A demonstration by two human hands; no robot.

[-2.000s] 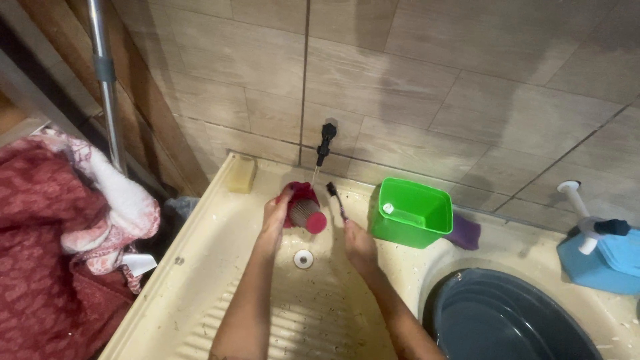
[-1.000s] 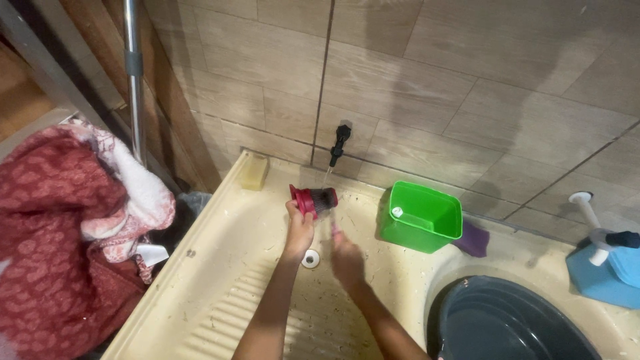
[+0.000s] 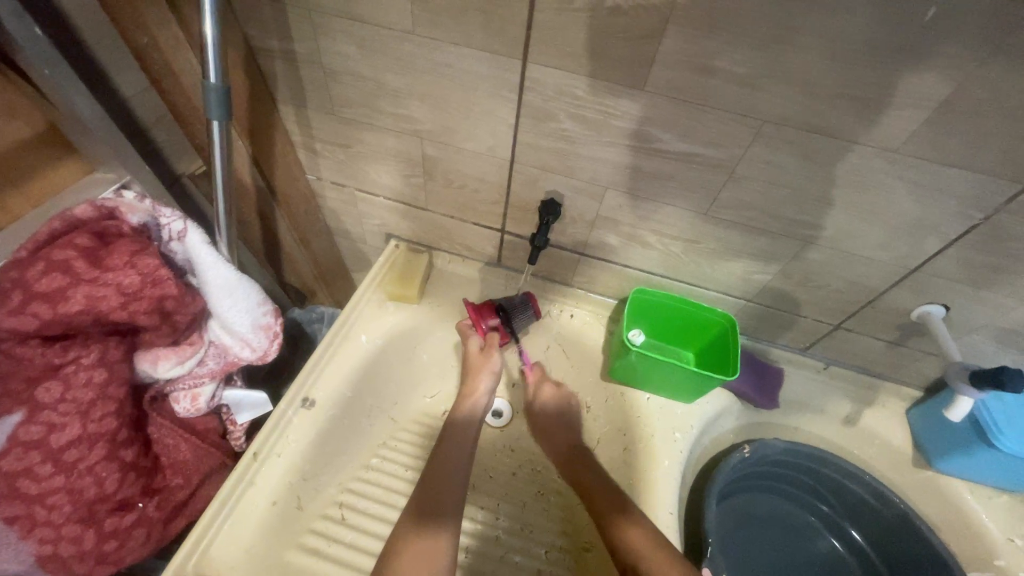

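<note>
My left hand [image 3: 480,360] grips a red plastic vacuum filter [image 3: 485,317] by its flanged end, and the filter's dark pleated part points right. A thin stream of water runs onto it from the black tap [image 3: 543,230] on the wall. In my right hand [image 3: 552,406] is a toothbrush [image 3: 525,357] with a pink handle; its dark head lies against the filter where the red part meets the pleats. Both hands are above the cream laundry sink [image 3: 448,384], close to its white-rimmed drain [image 3: 498,413]. Dark bits of debris are scattered over the basin.
A yellow soap bar [image 3: 408,274] sits at the back left corner. Right of my hands stand a green plastic container [image 3: 676,384], a purple cloth [image 3: 755,379], a dark grey tub [image 3: 816,512] and a blue container [image 3: 960,440] below a white spout. Red and white fabric [image 3: 104,384] lies at left.
The filter has turned from pointing toward me to pointing right, still in my left hand. The toothbrush, apart from the filter two seconds ago, is now against it.
</note>
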